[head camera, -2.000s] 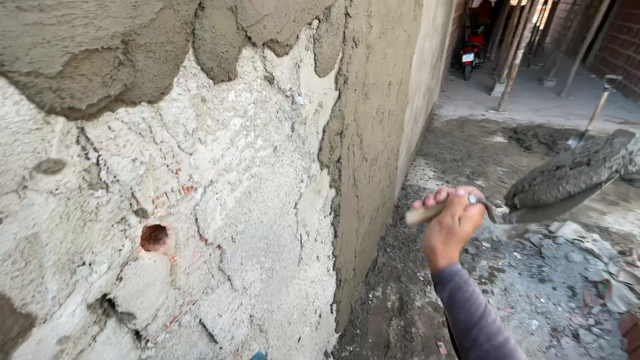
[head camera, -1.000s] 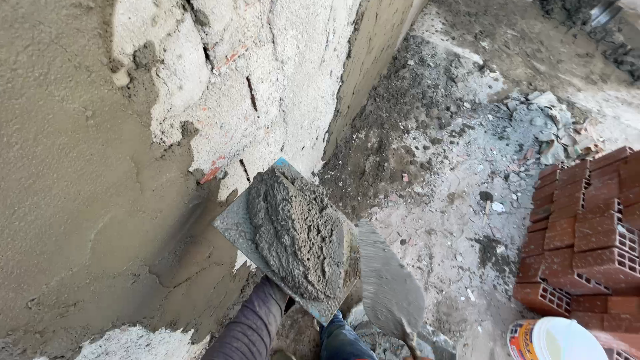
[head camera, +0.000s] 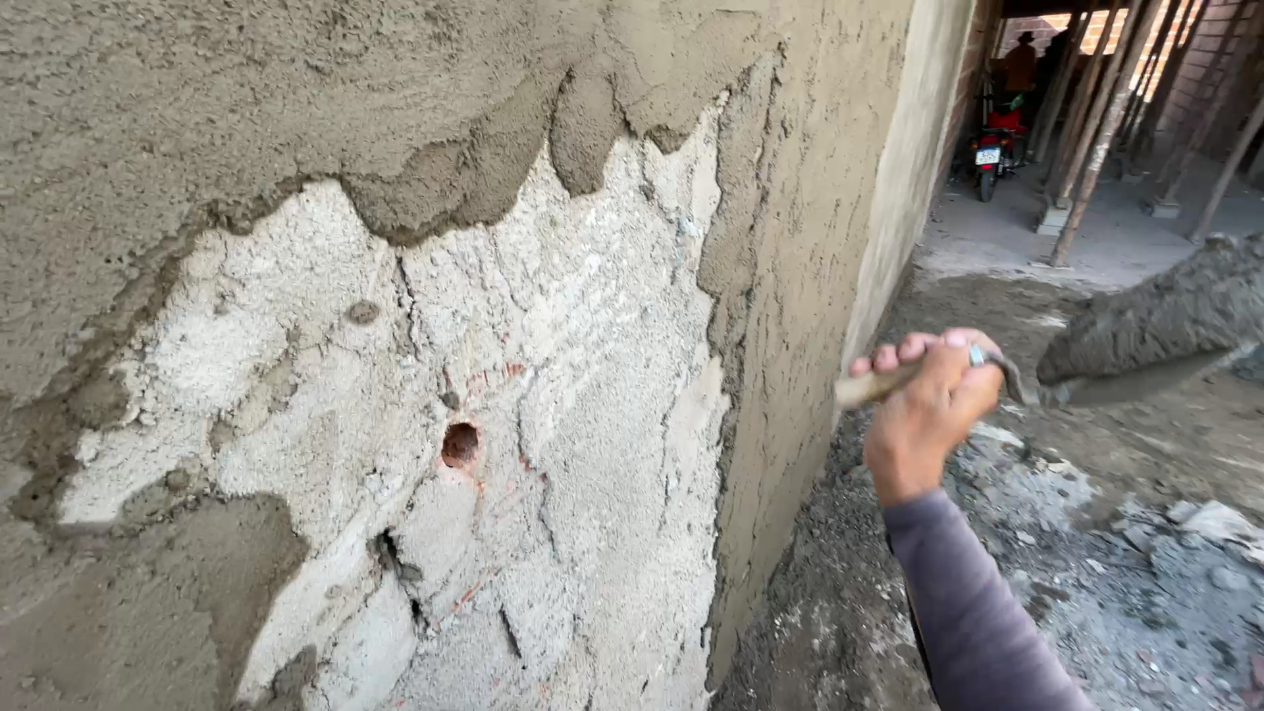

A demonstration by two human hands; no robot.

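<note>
My right hand [head camera: 923, 415] grips the wooden handle [head camera: 874, 383] of a masonry trowel at the right. The trowel's blade [head camera: 1136, 390] points right and bears a thick heap of wet mortar [head camera: 1165, 311], partly cut off by the view's edge. To the left stands a wall [head camera: 612, 415] with a rough, pale old surface. Wet grey mortar [head camera: 434, 118] covers its top, its left side and a strip along the right corner. A round hole [head camera: 460, 444] shows red brick inside. My left hand is out of view.
Rubble and mortar crumbs [head camera: 1047, 533] lie on the ground right of the wall. Farther back, slanting wooden props [head camera: 1101, 138] rise from a concrete floor near a parked red motorcycle [head camera: 992, 148]. A person [head camera: 1022, 64] is in the shade behind it.
A second ago the view faced down on my left arm holding a mortar-laden board, the trowel at its edge. Now the view is up at the wall, and the raised trowel carries a heap of mortar.
</note>
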